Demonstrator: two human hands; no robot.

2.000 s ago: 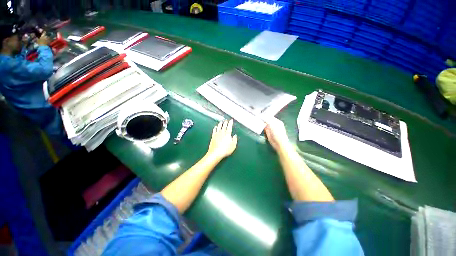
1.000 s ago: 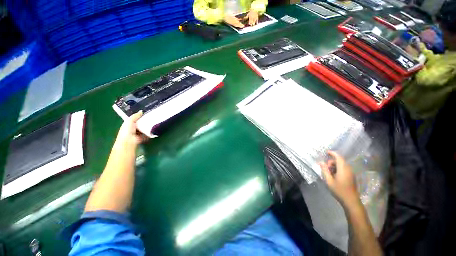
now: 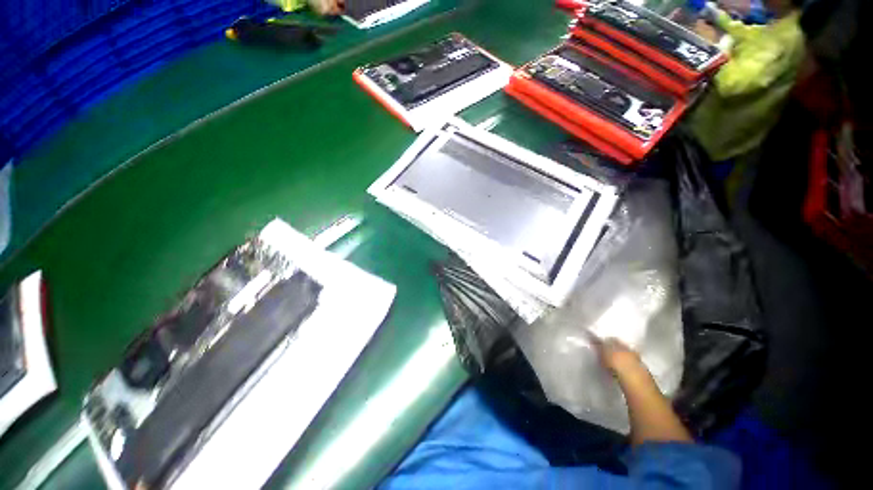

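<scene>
An open laptop base [image 3: 225, 368] with its board and long black battery lies on a white sheet [image 3: 330, 330] at the lower left. A grey bottom cover [image 3: 483, 203] lies on the white sleeve stack [image 3: 394, 191] at centre right. My right hand [image 3: 627, 378] is over clear plastic film [image 3: 574, 368] in the black liner [image 3: 723, 297]; its fingers are blurred, and whether they grip the film is unclear. My left hand is nearly all out of the picture; a small skin-toned patch at the bottom edge by the base may be a fingertip.
Another open base [image 3: 436, 77] lies beyond the stack. Stacked bases on red foam [image 3: 598, 100] stand at the upper right, near a person in yellow [image 3: 756, 96]. Part of a grey laptop panel [image 3: 10, 335] shows at the left edge. Blue crates [image 3: 115, 57] line the upper left.
The view has turned right and come closer. The grey cover now shows on the stack where a white sheet was on top. My right hand has moved from the stack's edge down over the film.
</scene>
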